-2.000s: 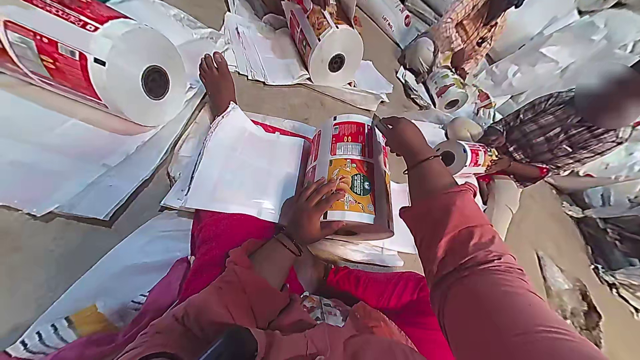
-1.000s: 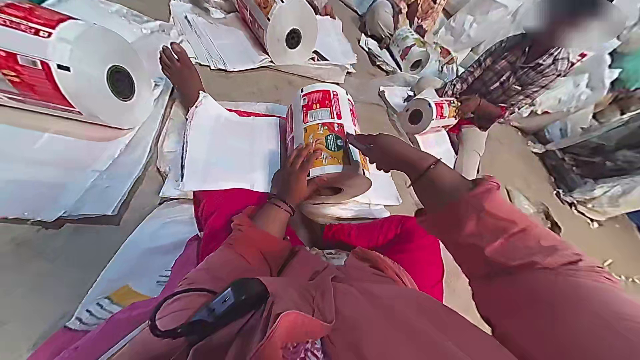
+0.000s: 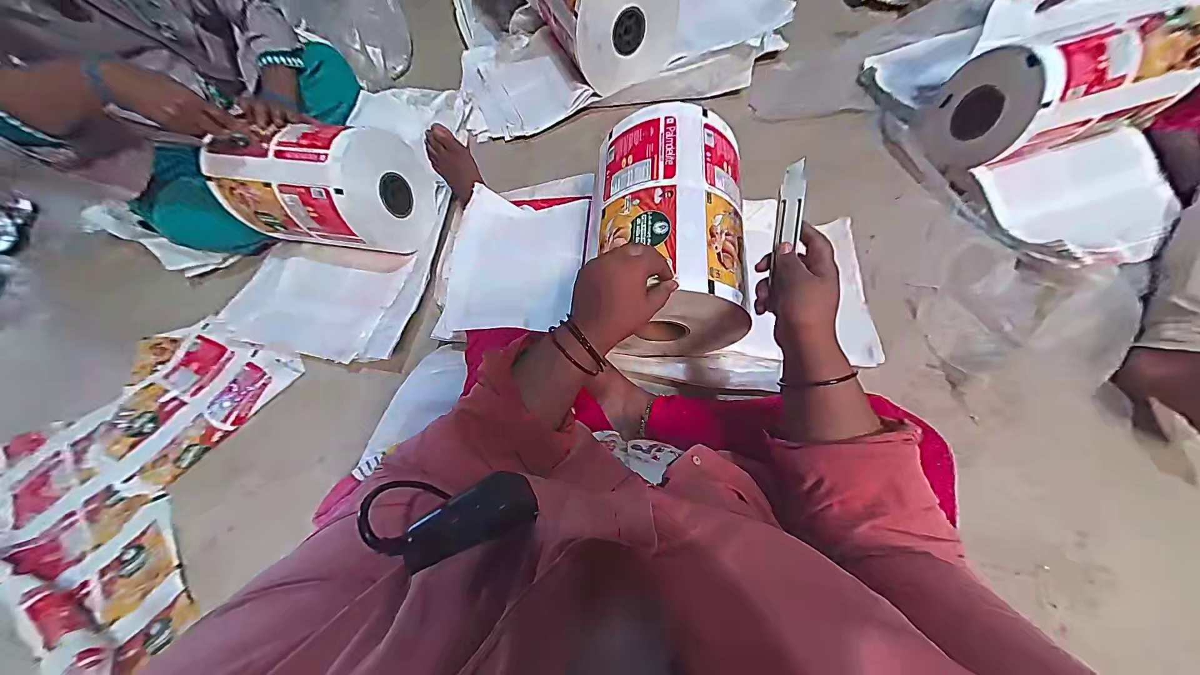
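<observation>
A roll of printed plastic packaging film (image 3: 694, 211) stands tilted in front of me, its brown core end low and towards me. My left hand (image 3: 623, 292) has curled fingers against the roll's lower left; a small pale bit shows at the fingertips, too small to name. My right hand (image 3: 804, 286) grips a flat metal cutting tool (image 3: 792, 202), pointing upward, just right of the roll and apart from it. White sheets (image 3: 516, 262) lie left of the roll, and more white sheets (image 3: 848, 291) show behind my right hand.
At the left, a person's hands (image 3: 248, 122) rest on another film roll (image 3: 300, 187). More rolls lie at top centre (image 3: 637, 33) and right (image 3: 1012, 103). Printed film strips (image 3: 122, 469) spread on the floor at left. A black device with a loop (image 3: 473, 520) sits on my clothing.
My right hand has come off the roll's right side, now holding the tool upright beside it. My left hand, spread on the film before, has curled its fingers. The view has swung strongly.
</observation>
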